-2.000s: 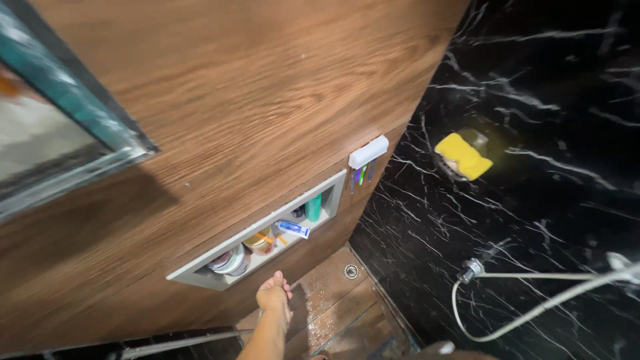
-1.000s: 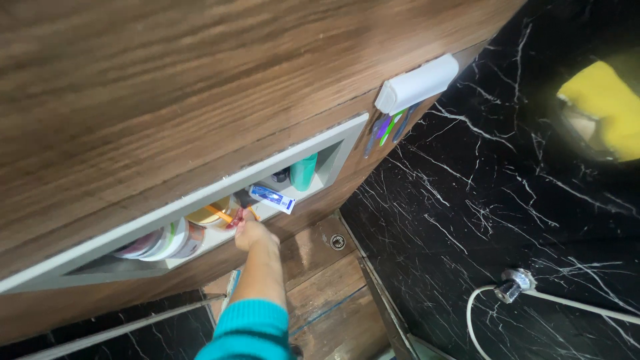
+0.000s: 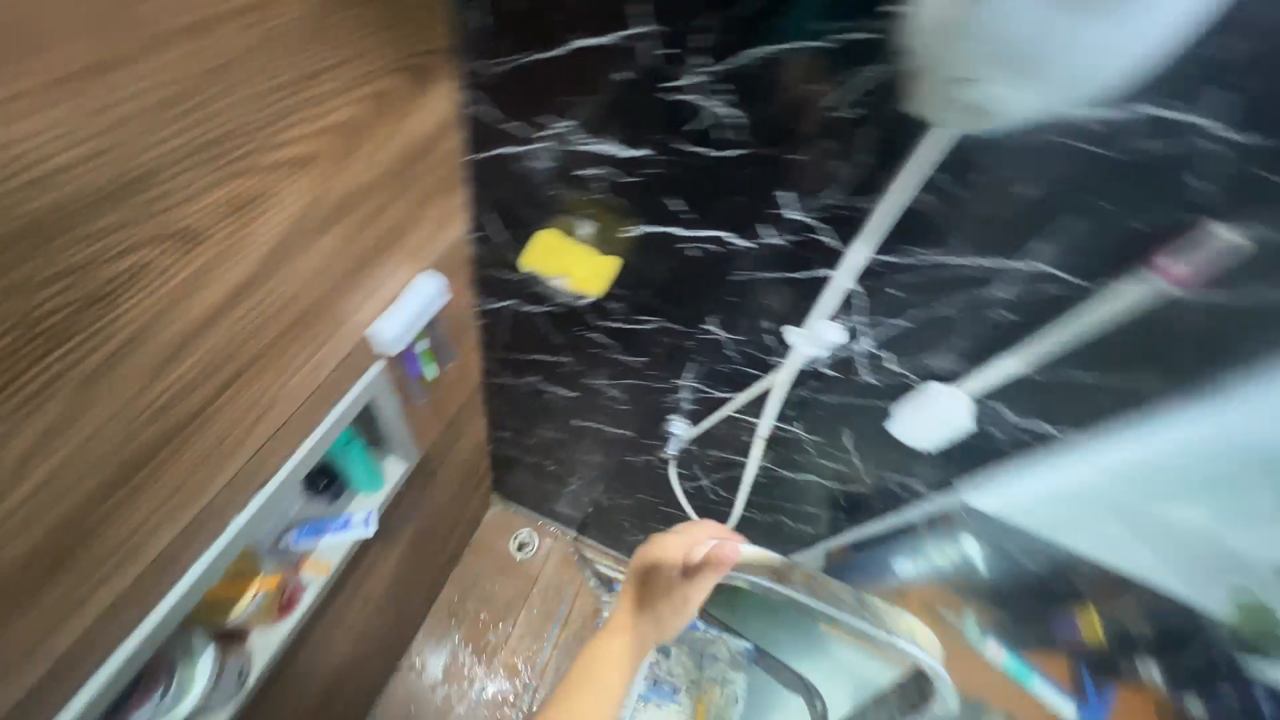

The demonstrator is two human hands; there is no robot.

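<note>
My left hand (image 3: pixel 675 575) is in the lower middle, its fingers curled at the pale rim of a clear-looking basin or container (image 3: pixel 850 610). Blur hides whether the fingers grip the rim or hold something small. The lower end of a white shower hose (image 3: pixel 755 460) passes just behind the fingers. To the left, a recessed wall shelf (image 3: pixel 395 470) holds a teal bottle (image 3: pixel 355 460), a blue and white tube (image 3: pixel 330 530), orange items (image 3: pixel 245 590) and round containers (image 3: pixel 190 675). My right hand is out of view.
A white holder (image 3: pixel 410 312) with toothbrush-like items hangs on the wood-look wall. A yellow sponge-like object (image 3: pixel 570 263) is on the black marbled wall. A floor drain (image 3: pixel 523 543) sits in the wet floor. A white-ended pipe (image 3: pixel 932 415) is at the right.
My left hand has left the wall shelf, where it was among the items a second ago, and is now at the basin or container rim on the right. The view has swung strongly right.
</note>
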